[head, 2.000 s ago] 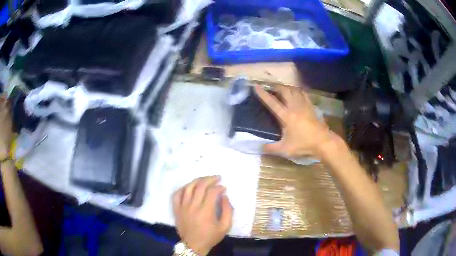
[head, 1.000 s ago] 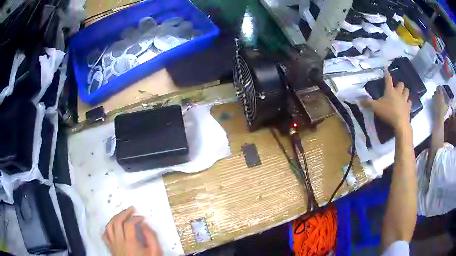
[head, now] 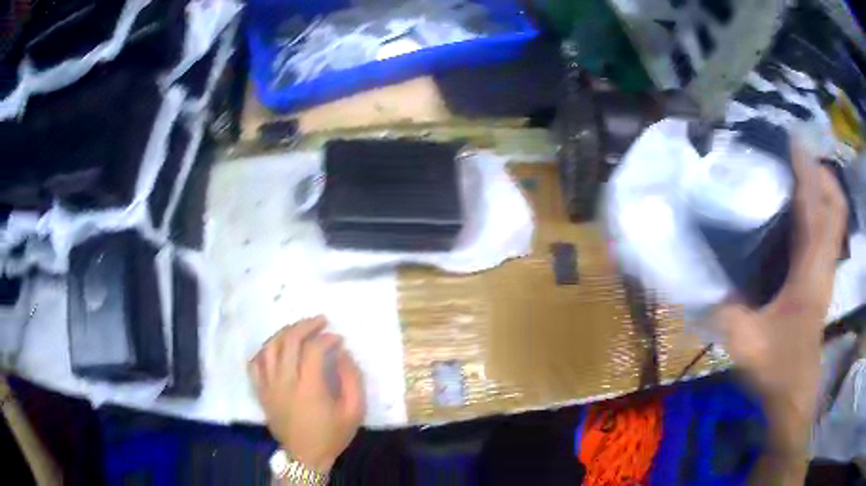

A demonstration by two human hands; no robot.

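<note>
A black housing (head: 392, 195) lies on a crumpled white foam sheet (head: 498, 214) at the middle of the bench. A small translucent oval piece (head: 309, 193) is at its left side. My right hand (head: 798, 275), blurred, grips another dark housing (head: 750, 249) with white foam wrapping (head: 650, 223) around it, at the right over the bench. My left hand (head: 309, 380) rests low on the white sheet, fingers curled. A grey patch shows between its thumb and fingers; I cannot tell if it is a held thing or shadow.
Foam-wrapped housings (head: 119, 304) are stacked at left. A blue parts tray (head: 399, 65) stands at the back. A fan (head: 576, 142) stands right of the central housing, partly hidden by foam. A small dark block (head: 564, 263) lies on cardboard. Orange wires (head: 622, 444) hang below the edge. A person's arm (head: 27, 441) shows at left.
My right hand first left the central housing and reached to dark housings at far right; now it has lifted one with foam and brought it nearer. My left hand stays low on the sheet.
</note>
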